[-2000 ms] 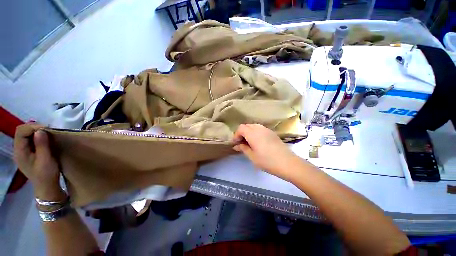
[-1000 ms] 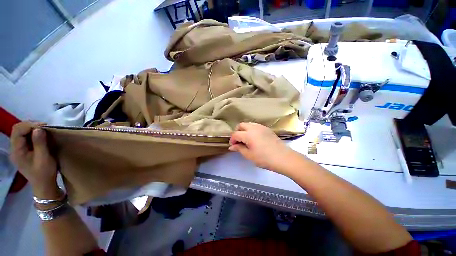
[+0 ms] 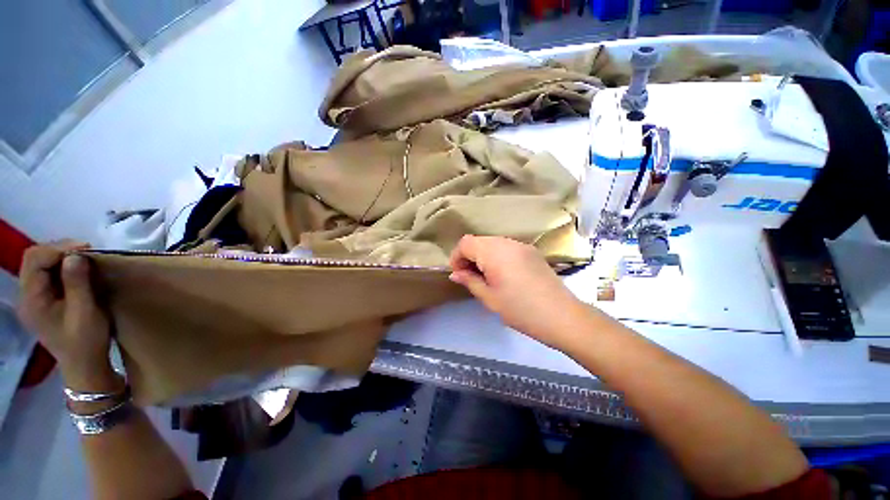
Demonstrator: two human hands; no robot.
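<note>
A tan jacket (image 3: 322, 190) lies bunched on the table left of the needle. Its front panel (image 3: 244, 317) hangs over the table's front edge, with white cloth below it. The zipper (image 3: 293, 260) runs in a straight line along the panel's top edge. My left hand (image 3: 66, 303) pinches the panel's far left corner. My right hand (image 3: 498, 278) pinches the zipper edge left of the needle. The edge runs on to the presser foot (image 3: 610, 229) of the white sewing machine (image 3: 722, 146); whether it lies under the foot I cannot tell.
A black phone (image 3: 818, 293) lies right of the needle. More tan cloth pieces (image 3: 420, 83) lie behind the jacket. The ruler-marked table edge (image 3: 507, 386) runs in front of me. A red bar is at the far left, and a small table stands at the back.
The machine and phone appear slightly further left in view. Both hands keep their hold on the panel, and the zipper edge stays stretched between them.
</note>
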